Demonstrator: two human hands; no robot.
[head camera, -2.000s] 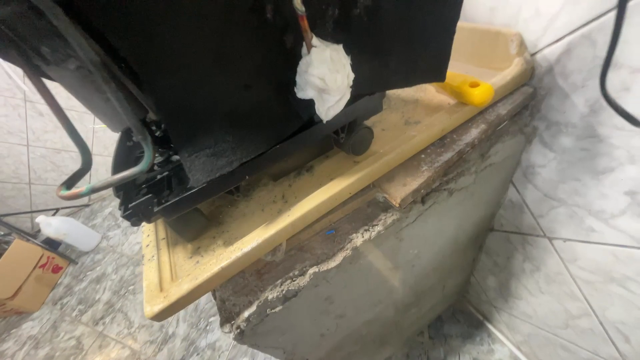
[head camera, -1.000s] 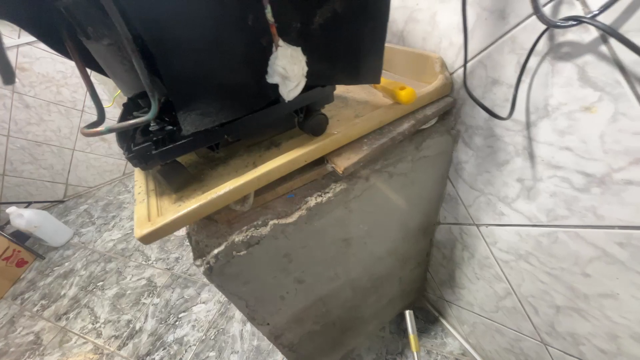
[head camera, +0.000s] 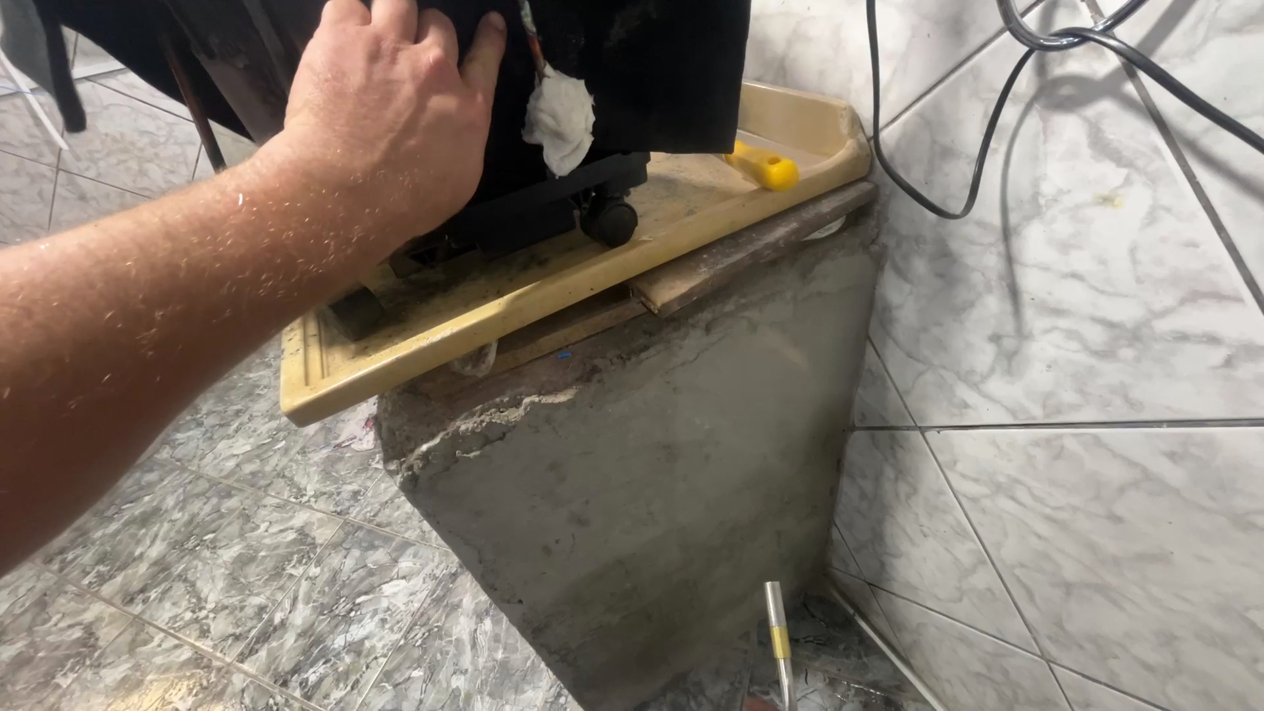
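My left hand (head camera: 400, 118) reaches in from the left and lies with its back up and fingers spread against a black panel (head camera: 662, 79) of an appliance; its fingertips are partly cut off by the top edge. To its right, a thin copper-coloured tube ends in a lump of white putty-like material (head camera: 560, 120). A metal tube with a yellow band (head camera: 779, 642) rises from the bottom edge. Beside it shows a sliver of skin, seemingly a fingertip of my right hand (head camera: 758, 704); its grip is hidden.
The appliance stands on small black wheels (head camera: 609, 222) in a cream tray (head camera: 523, 306). A yellow handle (head camera: 765, 168) lies in the tray. Boards (head camera: 731, 262) and a rough grey slab (head camera: 642, 474) are below. A black cable (head camera: 973, 197) hangs by the marbled tile wall (head camera: 1106, 326).
My left hand has come in from the left onto the black panel, where neither earlier frame shows it. The metal tube, absent two seconds ago, now stands further into view. The view has shifted right.
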